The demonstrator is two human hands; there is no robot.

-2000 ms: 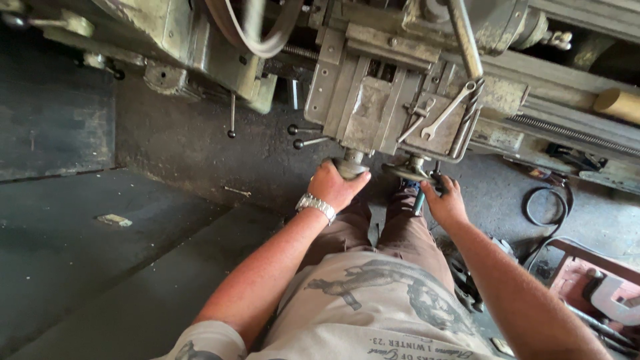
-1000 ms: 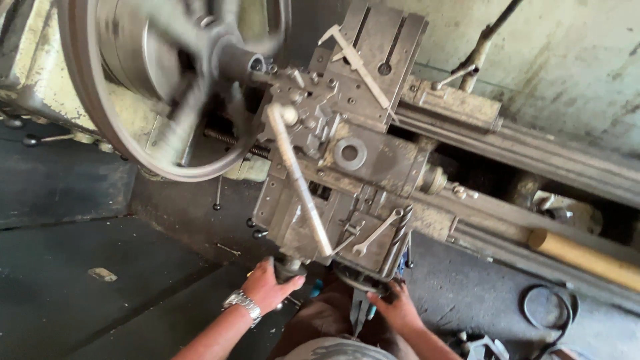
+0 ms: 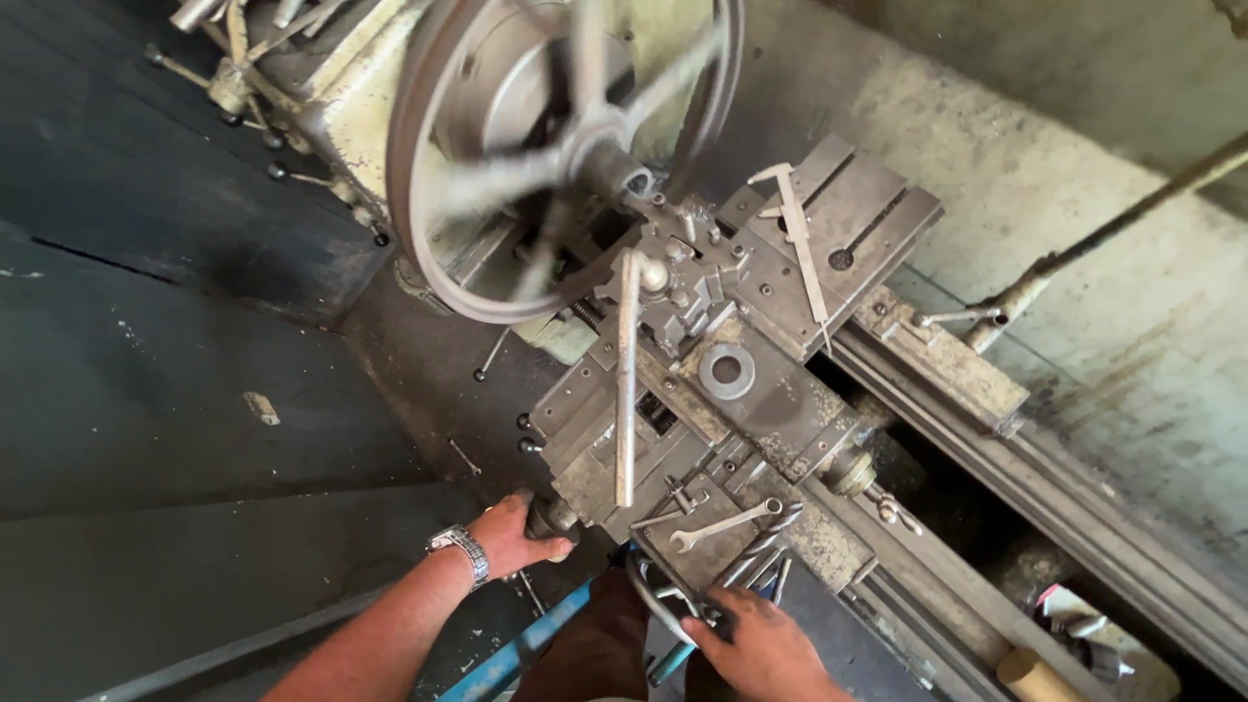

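Note:
A spoked metal wheel, its spokes blurred, is mounted on the lathe's spindle. The tool post stands close to the hub and carries a long clamp handle. My left hand, with a metal watch at its wrist, grips the cross-slide handle. Lower right, my right hand is closed on the rim of the carriage handwheel. A combination wrench and a twist drill bit lie on the carriage beside it. A vernier caliper rests on the slotted cross slide.
The lathe bed runs to the lower right, with a wooden handle on it. Ball-ended levers project from the headstock at upper left. A metal ring sits on the compound slide. A small wrench lies in the tray.
The view has swung up and closer to the lathe, bringing the whole wheel into sight. Both hands remain at the carriage handles.

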